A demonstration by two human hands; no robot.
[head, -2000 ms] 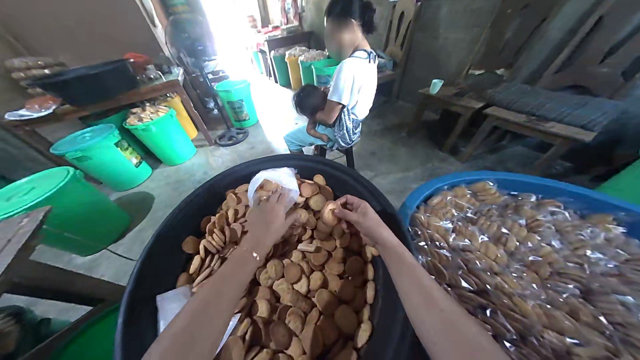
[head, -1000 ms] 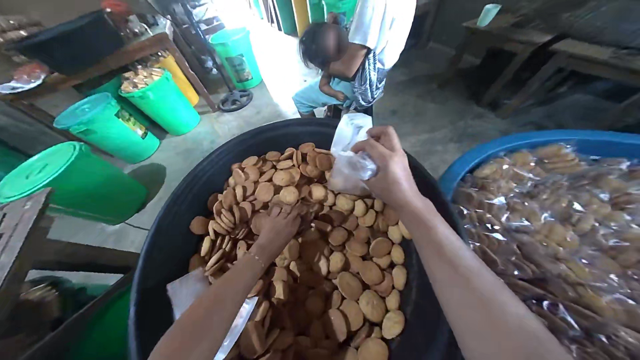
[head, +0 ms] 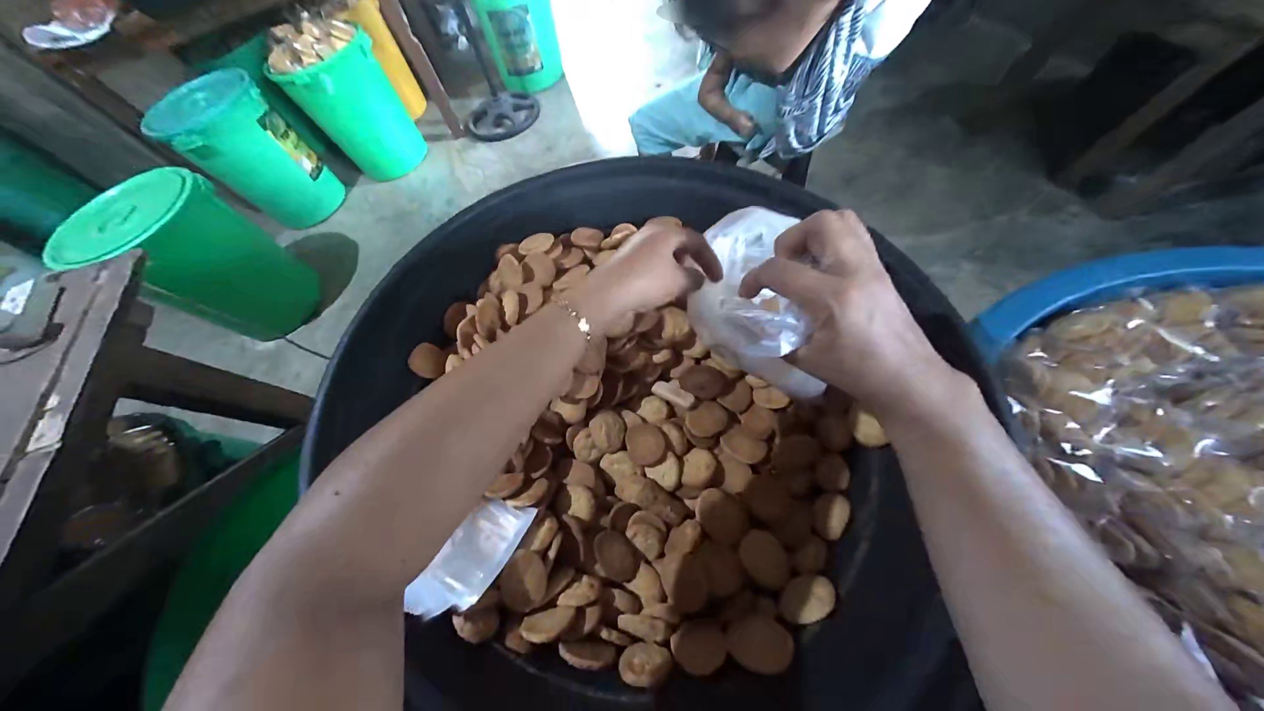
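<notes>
Round brown cookies (head: 681,474) fill a large black tub (head: 385,267) in front of me. My right hand (head: 839,296) grips a clear plastic bag (head: 755,276) at the tub's far right part, above the cookies. At the bag's left edge is my left hand (head: 657,272), its fingers curled; whether it holds a cookie or the plastic cannot be told. More flat plastic bags (head: 474,558) lie on the cookies at the near left, partly behind my left forearm.
A blue basin (head: 1116,272) of bagged cookies (head: 1155,415) stands at the right. Green lidded buckets (head: 188,257) and a wooden table (head: 74,365) are at the left. Beyond the tub, a seated person (head: 770,89) is close to its far rim.
My left hand has moved from the cookies up to the bag. My right hand still holds the bag, which it was not holding two seconds ago. The view has tilted down.
</notes>
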